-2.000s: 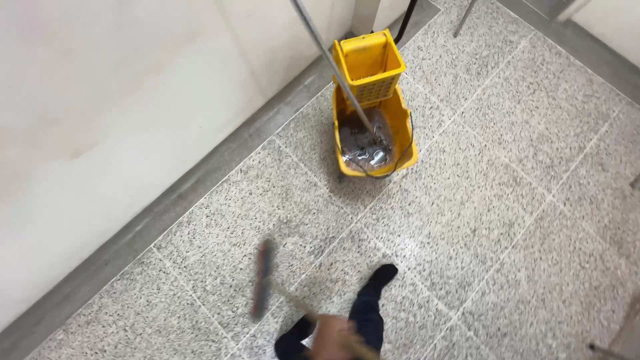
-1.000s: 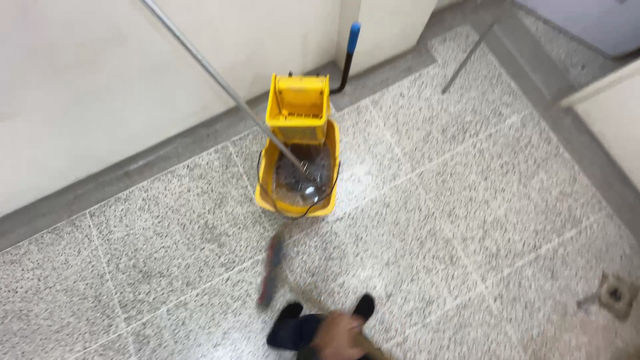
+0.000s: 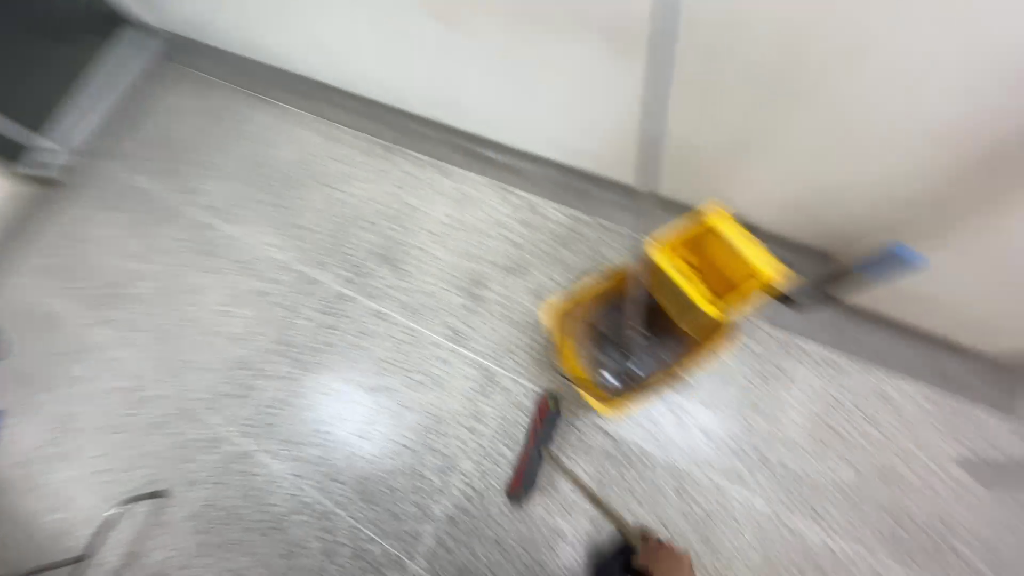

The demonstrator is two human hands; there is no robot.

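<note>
At the bottom edge, what appears to be my left hand (image 3: pixel 664 558) is closed round the wooden handle of a broom, partly cut off by the frame. The handle (image 3: pixel 588 492) slants up and left to a red and dark broom head (image 3: pixel 534 448) on the floor. My right hand is out of view. Just beyond the broom head stands a yellow mop bucket (image 3: pixel 564 340), blurred, with murky liquid inside. A yellow wringer (image 3: pixel 716 268) sits on its wall-facing end, and a blurred mop pole (image 3: pixel 636 300) rises from the bucket.
The wringer's black lever has a blue grip (image 3: pixel 892 260) near the pale wall (image 3: pixel 840 104). Grey skirting (image 3: pixel 400 136) borders the speckled tile floor (image 3: pixel 344 296). A thin dark curved object (image 3: pixel 100 528) lies at lower left. A dark opening with a metal frame (image 3: pixel 96 92) is at upper left.
The view has turned strongly, so the bucket appears further right and tilted. The broom head remains near the bucket's front end, and the hand still grips the handle.
</note>
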